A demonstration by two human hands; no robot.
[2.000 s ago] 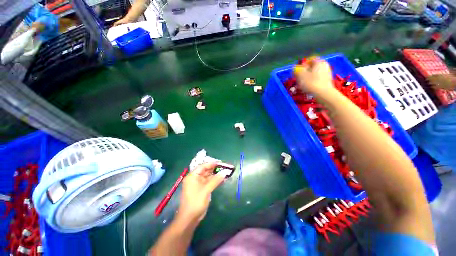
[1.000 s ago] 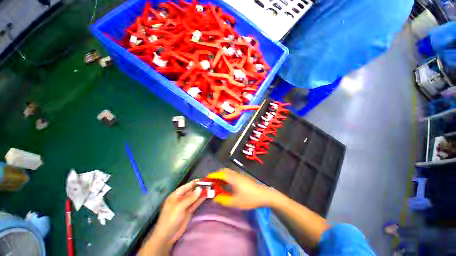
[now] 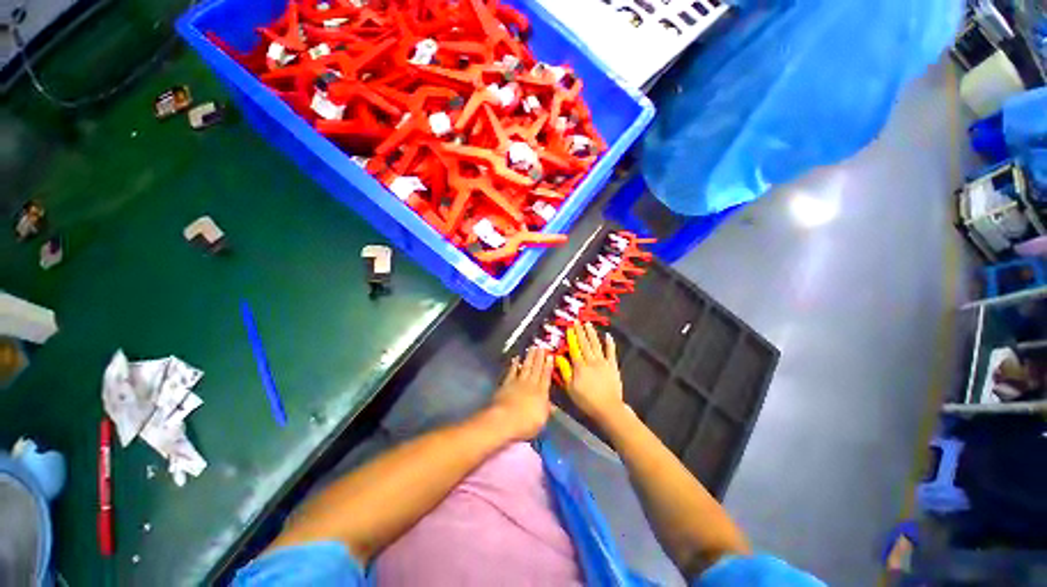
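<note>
A row of red spring clamps with white pads (image 3: 597, 287) lies along the left side of the black sectioned tray (image 3: 677, 344). My left hand (image 3: 526, 390) and my right hand (image 3: 591, 373), with yellow finger cots, are side by side at the row's near end. Their fingers are stretched forward and touch or cover the nearest clamps. Red shows between the hands. The fingertips hide whether either hand grips a clamp or the device between its jaws.
The blue bin (image 3: 344, 189) of red clamps stands on the green bench (image 3: 310, 344). Small modules (image 3: 377, 266), a blue stick (image 3: 263, 365), a crumpled wipe (image 3: 155, 401) and a red pen (image 3: 106, 487) lie left. Blue cloth (image 3: 792, 103) hangs beyond the bin, and a fan (image 3: 23, 516) is lower left.
My right hand came from the bin to my left hand, where a red clamp met the held piece. Both hands then moved forward and right to the tray's clamp row. The view turned right.
</note>
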